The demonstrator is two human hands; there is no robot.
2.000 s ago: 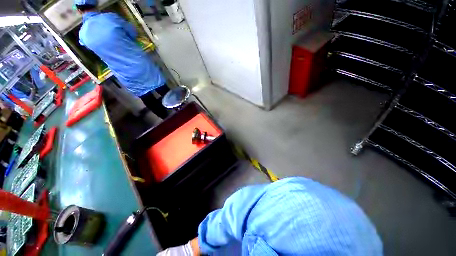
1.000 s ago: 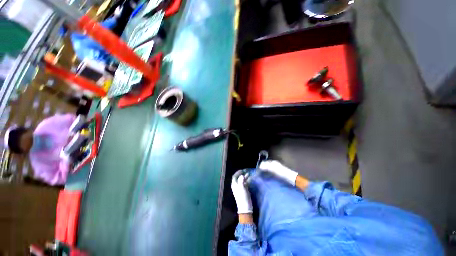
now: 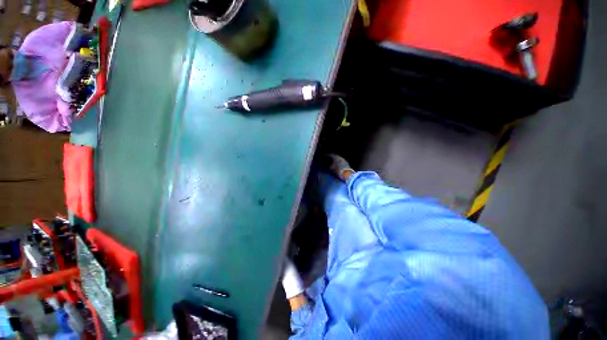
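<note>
My right hand (image 3: 338,165), in a white glove, is small and dim beside the bench edge. Its fingers are in shadow. My left hand (image 3: 291,280), also gloved, is lower in the picture, partly hidden at the bench edge. I cannot tell whether either holds anything. The black electric screwdriver (image 3: 276,97) lies on the green bench (image 3: 219,166), its thin tip pointing left and its cord at the edge. The tin can (image 3: 246,30) stands above it in the picture, with something dark inside.
A black bin with a red bottom (image 3: 452,26) holds a metal fitting (image 3: 527,58). A parts tray (image 3: 205,323) and thin black stick (image 3: 211,291) lie at the bottom. Red pads (image 3: 80,182) and boards (image 3: 96,285) line the left. A person in pink (image 3: 43,76) sits opposite.
The view has swung along the bench, bringing the parts tray into sight. My hands were together in front of me; now they are apart at the bench edge. The screwdriver still lies on the bench.
</note>
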